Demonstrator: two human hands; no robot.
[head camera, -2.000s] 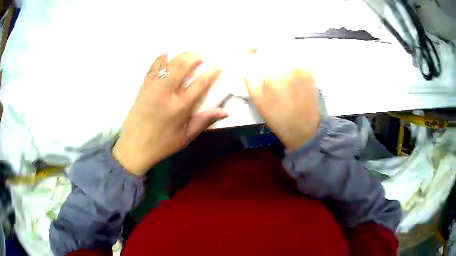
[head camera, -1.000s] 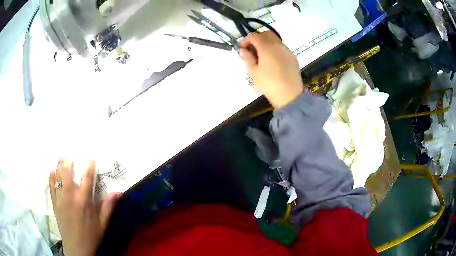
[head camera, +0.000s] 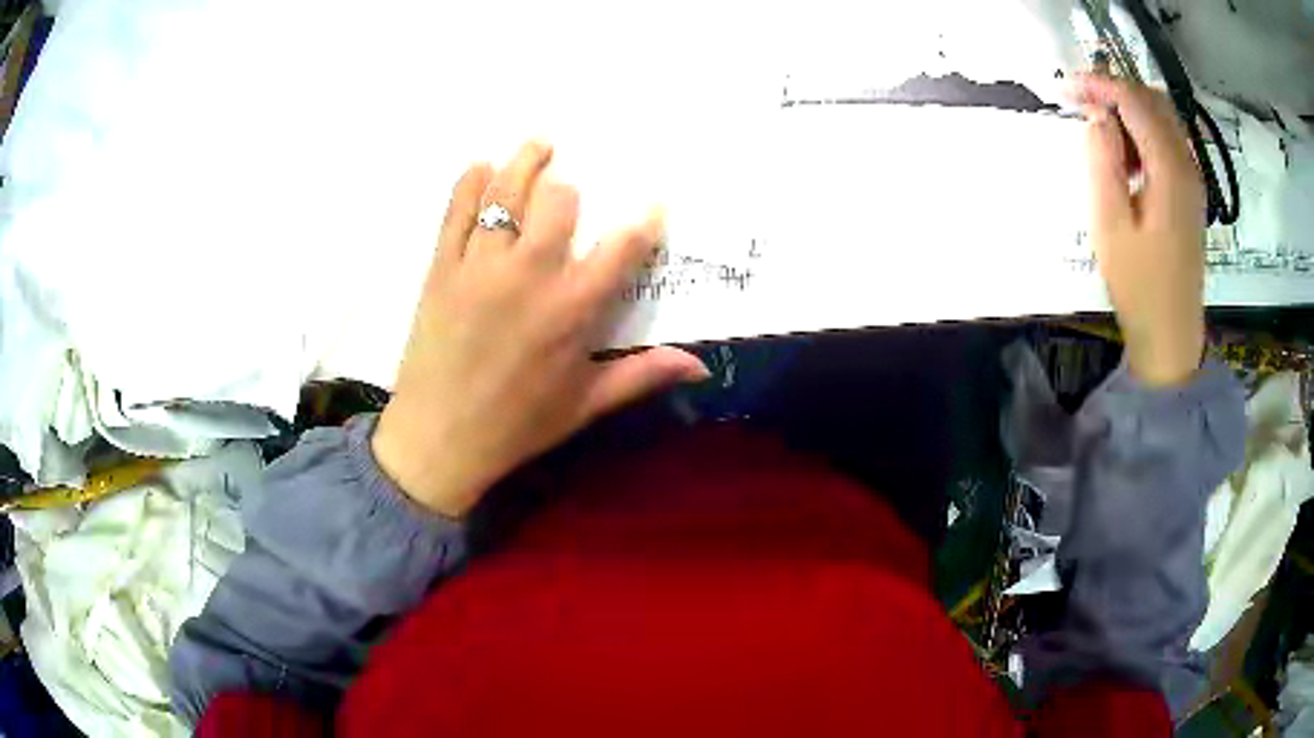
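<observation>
White garment cloth (head camera: 332, 216) lies under my left hand on the white table; glare hides where cloth ends and table begins. My left hand (head camera: 526, 296), with a ring, lies palm down with fingers apart, its thumb over the front edge. My right hand (head camera: 1157, 202) is at the upper right with thumb and fingers bent close together. Slim metal tools (head camera: 1102, 36) lie just above its fingertips; whether it grips one is hidden. The black loop handles of the shears (head camera: 1222, 180) are right beside this hand.
A dark worn patch (head camera: 980, 91) shows left of my right fingertips. Printed ruler marks (head camera: 692, 274) run along the table's front edge. Cream cloth heaps lie at lower left (head camera: 115, 577) and right (head camera: 1261, 505). A yellow frame tube (head camera: 87, 486) is at left.
Two seconds ago both hands were close together with a thin dark tool between them. My right hand has since moved right to the shears and slim tools. The view swung right and back.
</observation>
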